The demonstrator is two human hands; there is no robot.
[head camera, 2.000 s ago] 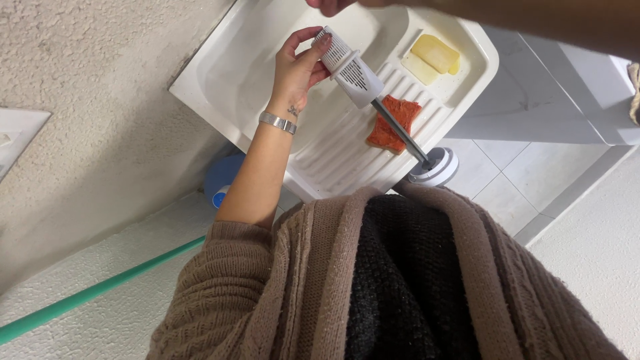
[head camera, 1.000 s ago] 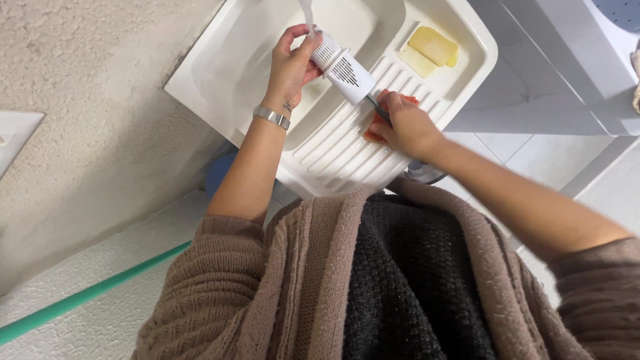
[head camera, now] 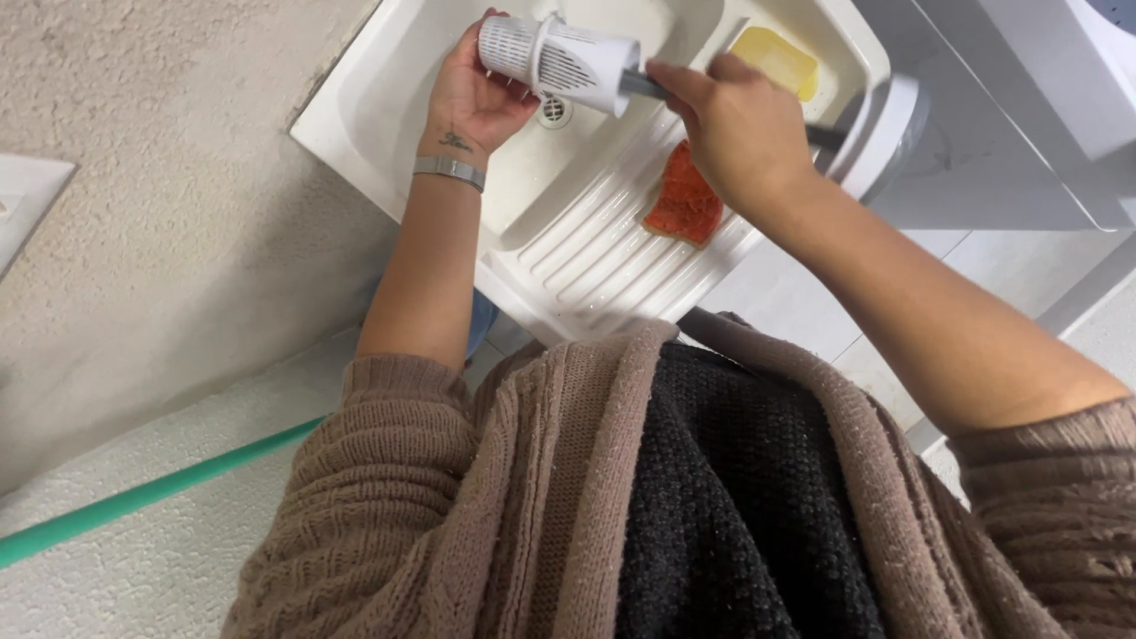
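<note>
My left hand (head camera: 484,98) holds the perforated end of a white slotted plastic cylinder (head camera: 586,67) over the basin of a white sink (head camera: 532,177). My right hand (head camera: 750,129) grips a dark grey rod (head camera: 646,85), whose one end is at the cylinder's open mouth. Whether it reaches inside is hard to tell. At the rod's other end is a round white and grey piece (head camera: 879,138), blurred. An orange-red sponge or cloth (head camera: 686,197) lies on the ribbed drainboard below my right hand.
A yellow soap bar or block (head camera: 777,62) sits in the sink's corner recess. The drain (head camera: 555,111) shows beneath the cylinder. A grey appliance or cabinet (head camera: 985,115) stands to the right, a rough wall (head camera: 177,177) to the left. A green pole (head camera: 160,493) slants at lower left.
The rod with its round end has swung up and to the right in my right hand. The cylinder has turned closer to level in my left hand. The running water visible one second ago no longer shows.
</note>
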